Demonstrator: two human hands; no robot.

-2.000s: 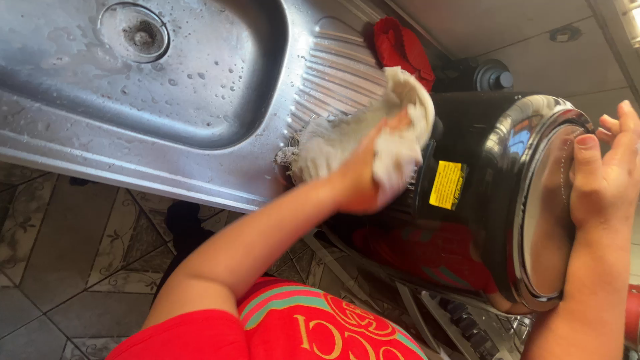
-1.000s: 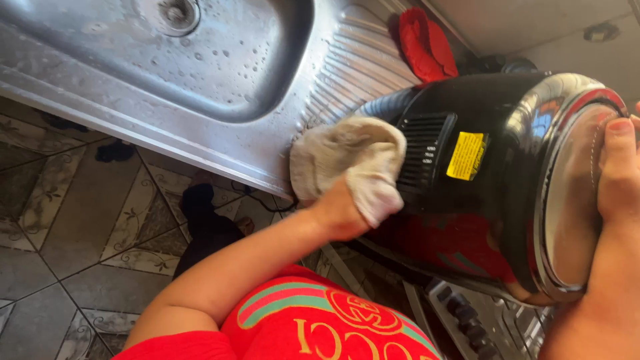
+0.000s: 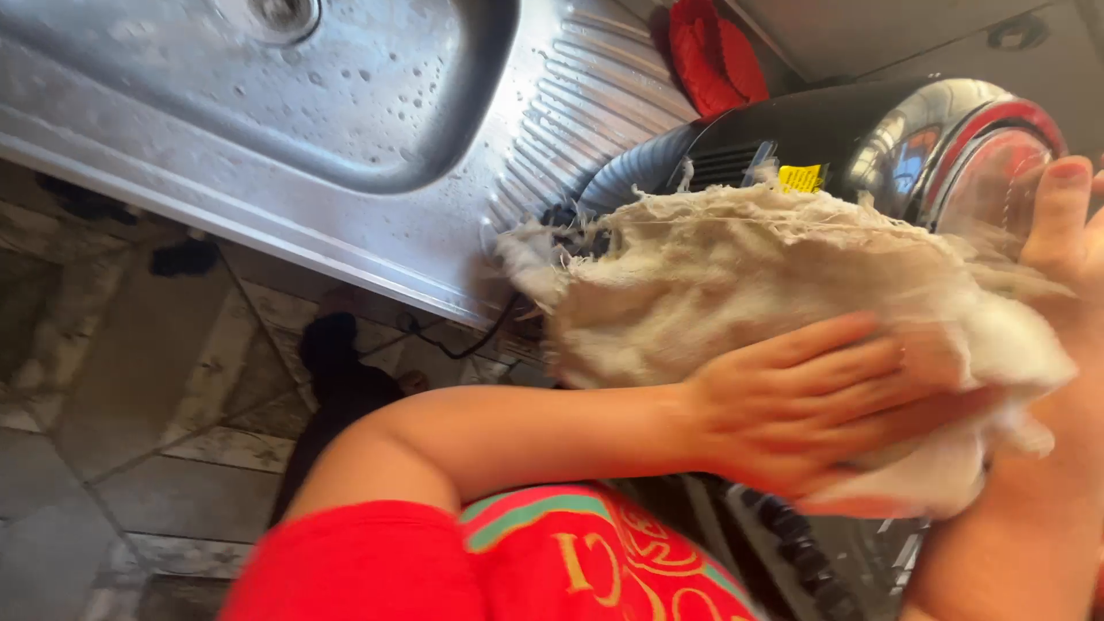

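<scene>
A frayed cream cloth point(image 3: 742, 285) is spread over the lower side of a rounded glossy black appliance point(image 3: 802, 121), which has a vent, a yellow label and a chrome-rimmed end. My left hand point(image 3: 828, 405) lies on the cloth, its back toward the camera and its fingers blurred; part of the cloth folds around them. At the right edge, my right hand point(image 3: 1061, 216) is against the appliance's round end, with some fingers outside the view. The cloth hides much of the appliance's body.
A stainless steel sink point(image 3: 345, 112) with water drops fills the upper left, beside its ribbed drainboard point(image 3: 586, 95). A red quilted item point(image 3: 711, 60) lies at the drainboard's back edge. Below the counter are a dark cable point(image 3: 466, 349) and patterned floor tiles point(image 3: 129, 345). Black stove knobs show at bottom right.
My left hand and the cloth have moved right along the appliance, from near its vent toward its round end. The cloth is more spread out than before. My right hand stays at that end.
</scene>
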